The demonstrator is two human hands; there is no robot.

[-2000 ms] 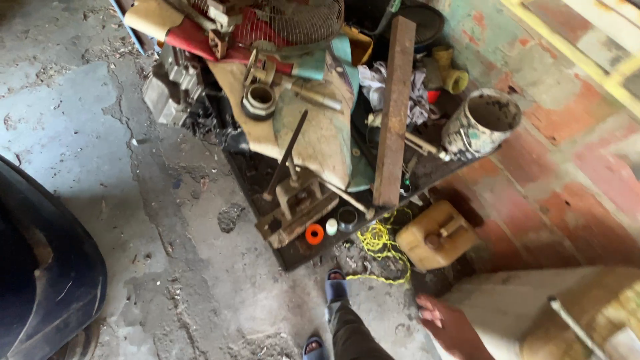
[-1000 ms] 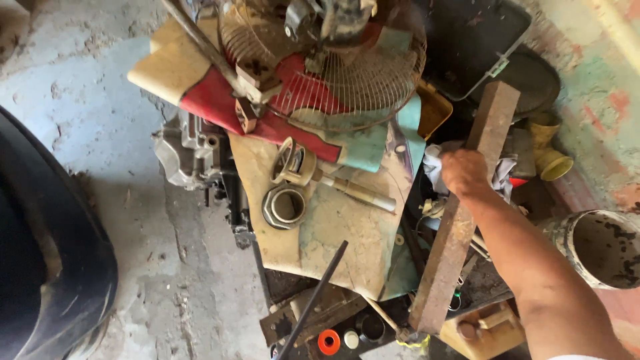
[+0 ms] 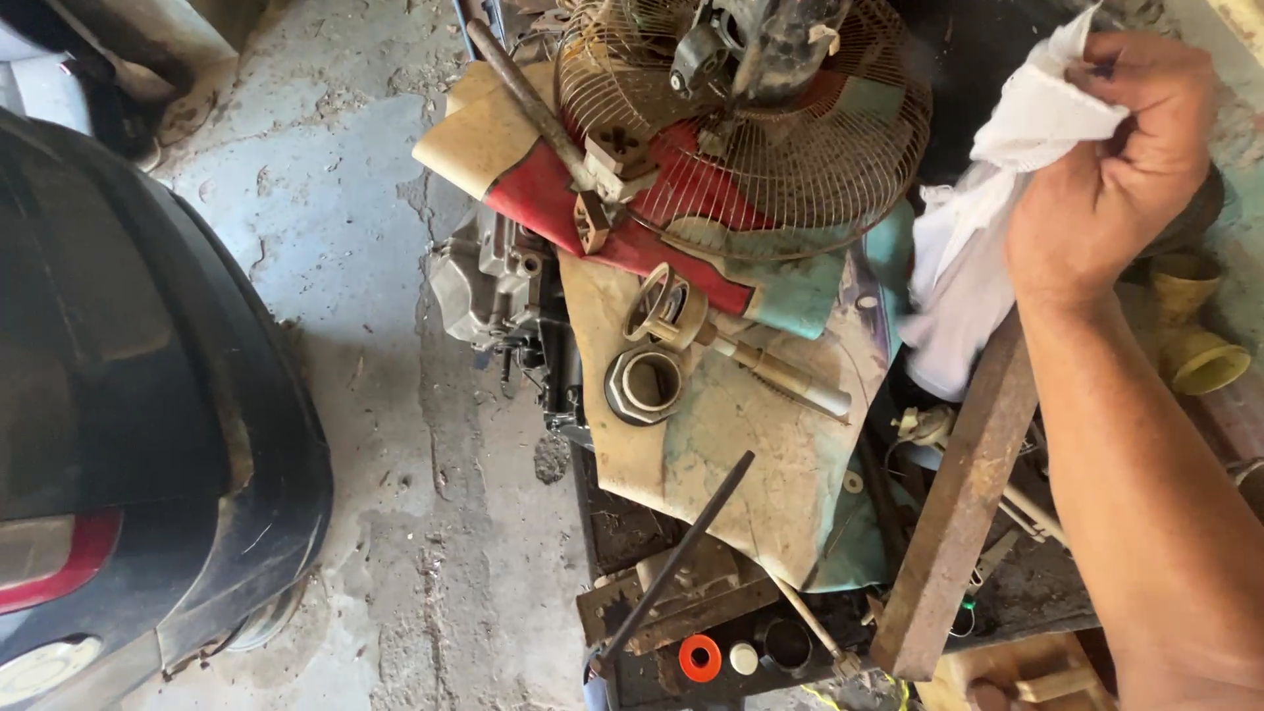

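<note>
My right hand (image 3: 1106, 178) grips a white cloth rag (image 3: 978, 237), lifted at the upper right, its loose end hanging down over the bench. Below my wrist lies a rusty square metal bar (image 3: 958, 513), slanting across the bench's right side. A fan with a rusty wire guard (image 3: 790, 168) rests at the top. Left of the rag, a metal ring fitting with a hexagonal collar (image 3: 644, 383) and a pale float-like fitting with a rod (image 3: 770, 370) sit on a stained sheet (image 3: 731, 464). My left hand is out of view.
A dark car body (image 3: 148, 395) stands at the left. A metal engine part (image 3: 489, 276) is beside the bench. A long dark rod (image 3: 681, 553) sticks up near the front edge, by an orange ring (image 3: 700, 658). Yellow fittings (image 3: 1200, 355) are at the right; a plastic container (image 3: 1017, 671) is below.
My right hand was at the crumpled rag beside the metal bar one second ago; now the rag is lifted in it. The view has moved closer over the bench since the earliest frame.
</note>
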